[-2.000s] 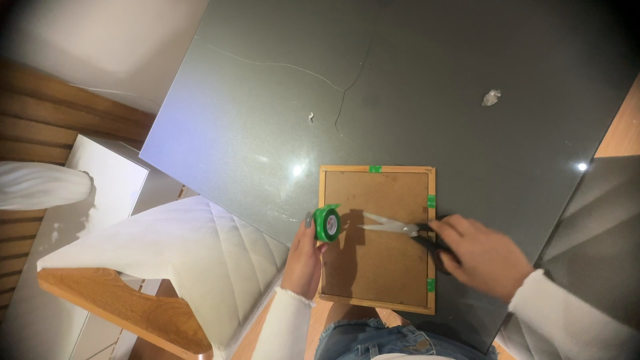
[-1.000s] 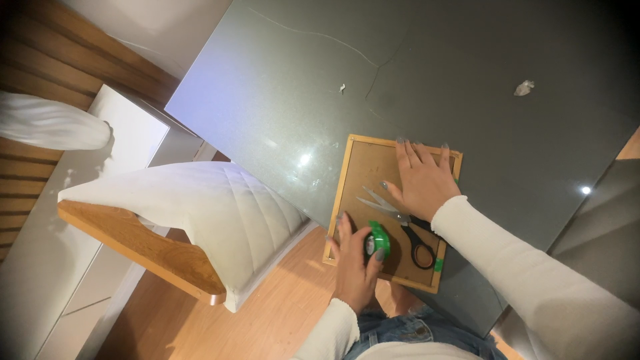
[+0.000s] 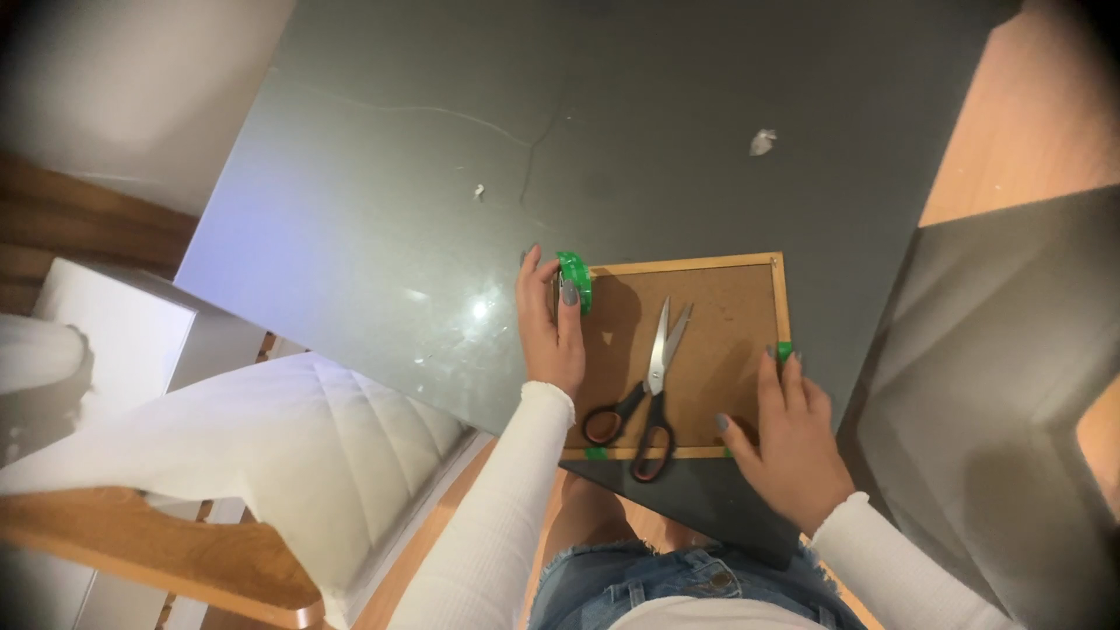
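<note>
A wooden picture frame point(image 3: 779, 302) lies back side up at the near edge of the dark table, its brown backing board point(image 3: 717, 350) showing. Green tape pieces point(image 3: 596, 453) stick to its near and right sides. My left hand point(image 3: 551, 328) grips a roll of green tape point(image 3: 575, 282) by the frame's far left corner. On the board rest scissors point(image 3: 656, 372) with black handles, blades slightly apart, handles over the near edge. My right hand point(image 3: 792, 433) holds nothing; its fingertips touch the frame's right side at a green piece, thumb apart over the board.
The dark table point(image 3: 394, 219) bears a small crumpled scrap point(image 3: 762, 143) and a tiny white bit point(image 3: 479, 192). A white quilted chair point(image 3: 332, 437) with a wooden part stands at the left. Grey upholstery point(image 3: 980, 420) is at the right.
The frame has been turned, its long side now running across. The scissors' handles now point toward me. My right hand has moved from the frame's far side to its right side.
</note>
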